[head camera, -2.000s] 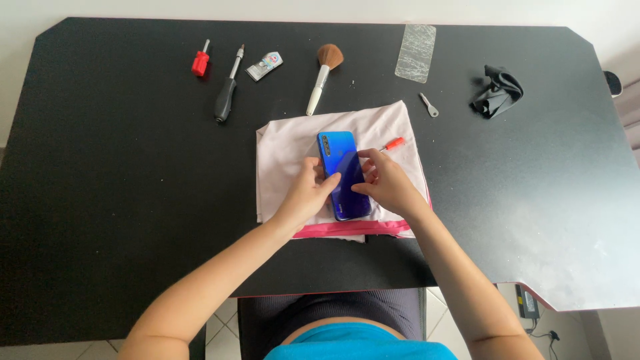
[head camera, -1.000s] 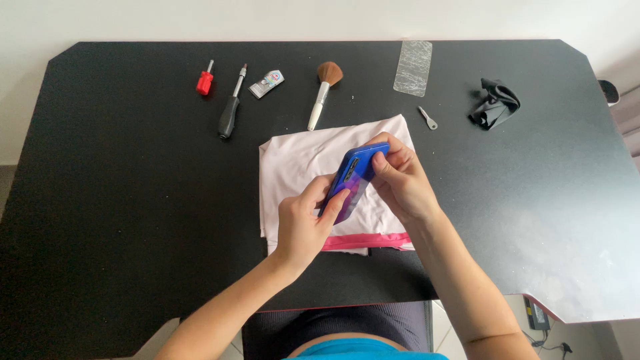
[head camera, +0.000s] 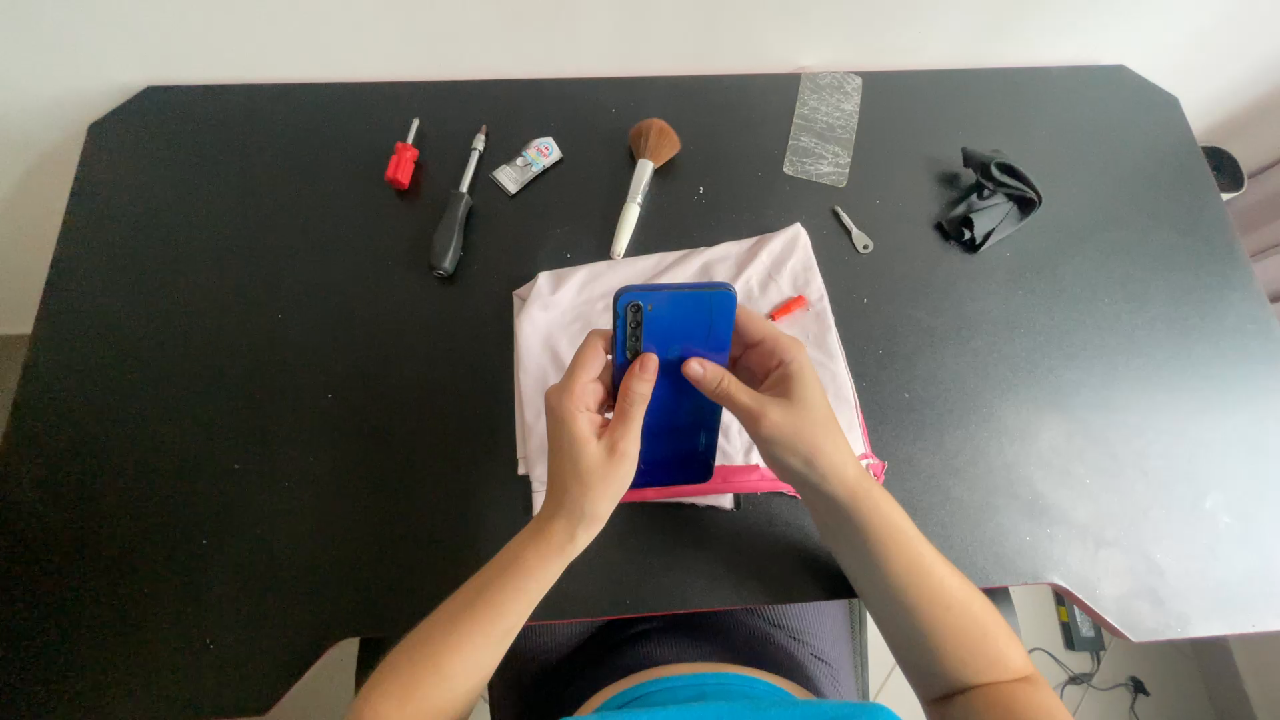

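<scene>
A blue smartphone (head camera: 675, 420), its back and camera column facing me, is held between both hands above a folded pale pink cloth (head camera: 570, 290) with a bright pink edge. My left hand (head camera: 595, 420) grips the phone's left side, its thumb on the back just below the cameras. On the right side, my right hand (head camera: 775, 390) grips the phone with its thumb across the back. Fingers behind the phone are hidden. A small red-handled tool (head camera: 789, 308) lies on the cloth beyond my right hand, partly covered by it.
Across the black table (head camera: 250, 400) lie a red screwdriver (head camera: 402, 165), a black-handled screwdriver (head camera: 452, 230), a small tube (head camera: 527, 166), a makeup brush (head camera: 632, 210), a scratched clear sheet (head camera: 823, 130), a small metal pin-like tool (head camera: 853, 230) and a crumpled black cloth (head camera: 990, 200).
Two seconds ago the phone was lower over the cloth; one second ago it was tilted sideways in both hands. Now its back faces me squarely, and both thumbs rest on it.
</scene>
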